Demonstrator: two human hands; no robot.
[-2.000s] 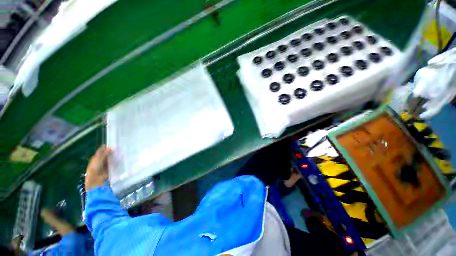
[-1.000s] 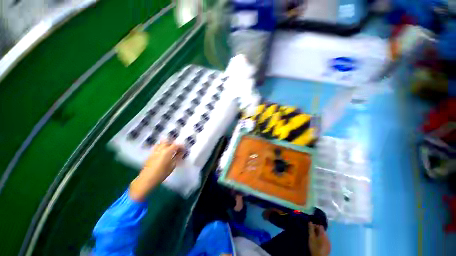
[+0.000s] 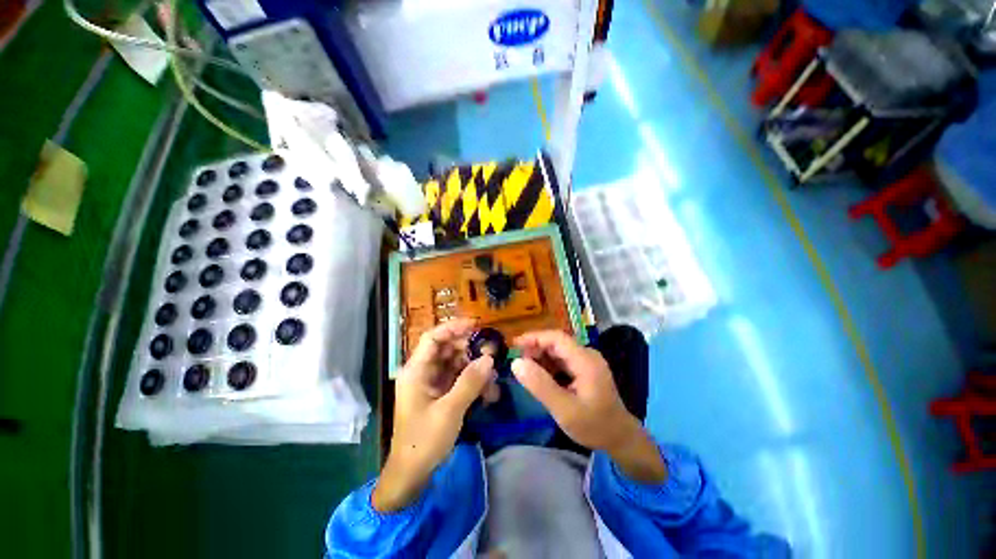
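A round black part (image 3: 486,345) is held between the thumb and fingers of my left hand (image 3: 439,382), just above the near edge of the orange-brown fixture plate (image 3: 421,280). My right hand (image 3: 570,384) is beside it on the right, thumb and fingers curled close to the part; whether they touch it is unclear. A dark round nest (image 3: 499,286) sits in the plate, inside a pale green frame (image 3: 477,245). A white blister tray (image 3: 289,366) at left holds rows of round black parts.
A yellow-black striped base (image 3: 491,197) lies behind the fixture. A white wrap (image 3: 328,147) hangs at the blue machine column (image 3: 339,55). A flatter clear tray (image 3: 644,257) is at right. Red stools (image 3: 901,213) stand on the blue floor.
My left hand has moved from the blister tray to in front of the fixture with a black part. My right hand has come up beside it. The view has turned toward the machine.
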